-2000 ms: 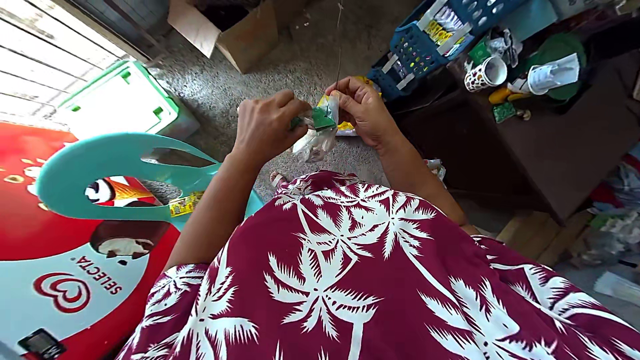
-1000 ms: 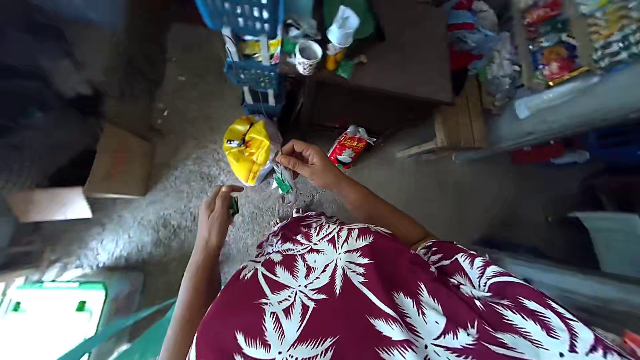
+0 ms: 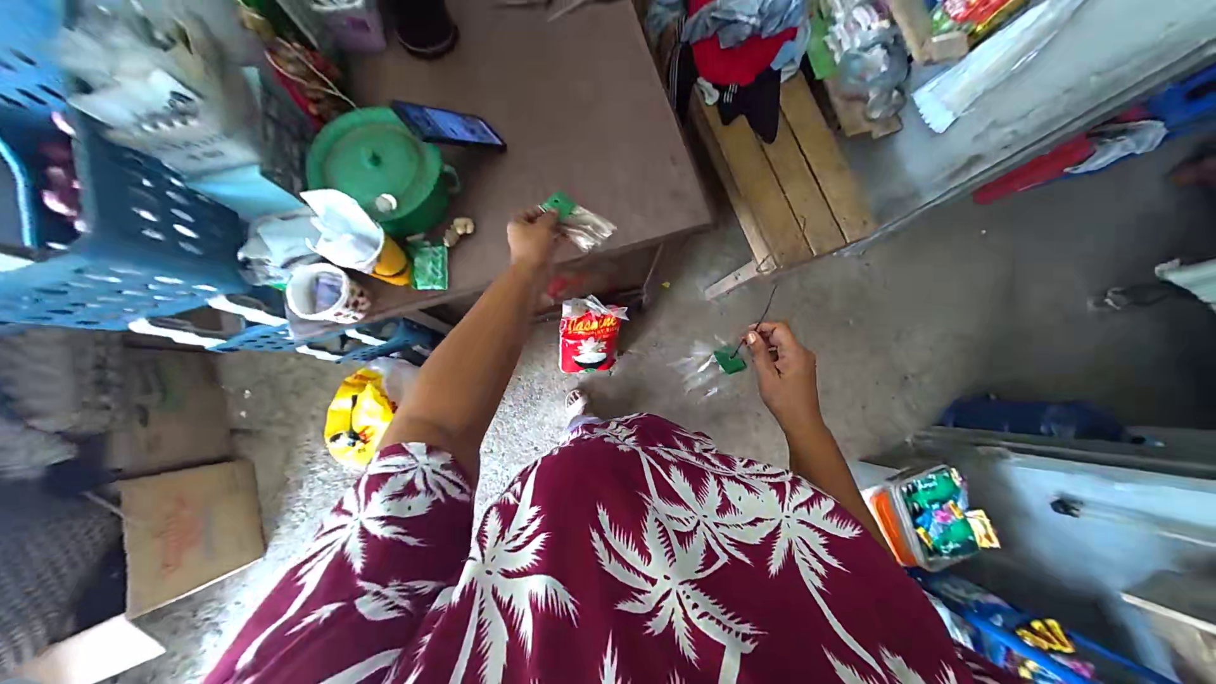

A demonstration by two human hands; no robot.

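My left hand (image 3: pixel 535 237) grips a small bundle of clear plastic with a green piece (image 3: pixel 581 222) at its top, over the brown table's front edge. Out to the right, my right hand (image 3: pixel 781 366) pinches a thin dark cord or wire (image 3: pixel 767 309) between thumb and fingers. From it hangs a green piece with clear plastic strips (image 3: pixel 728 359), touching or just beside the fingertips. Between the hands and lower down, a red printed bag (image 3: pixel 589 340) stands on the floor by the table.
On the brown table (image 3: pixel 589 114) are a green lidded container (image 3: pixel 377 166), a phone (image 3: pixel 448 126) and a patterned cup (image 3: pixel 327 293). Blue baskets (image 3: pixel 123 228) stand at the left. A wooden bench (image 3: pixel 784 180) is beyond the table. A yellow bag (image 3: pixel 358 416) and cardboard (image 3: pixel 190 532) lie on the floor.
The view has turned toward the table. My hands, close together two seconds ago, are now wide apart, the left over the table edge with a green-topped bundle.
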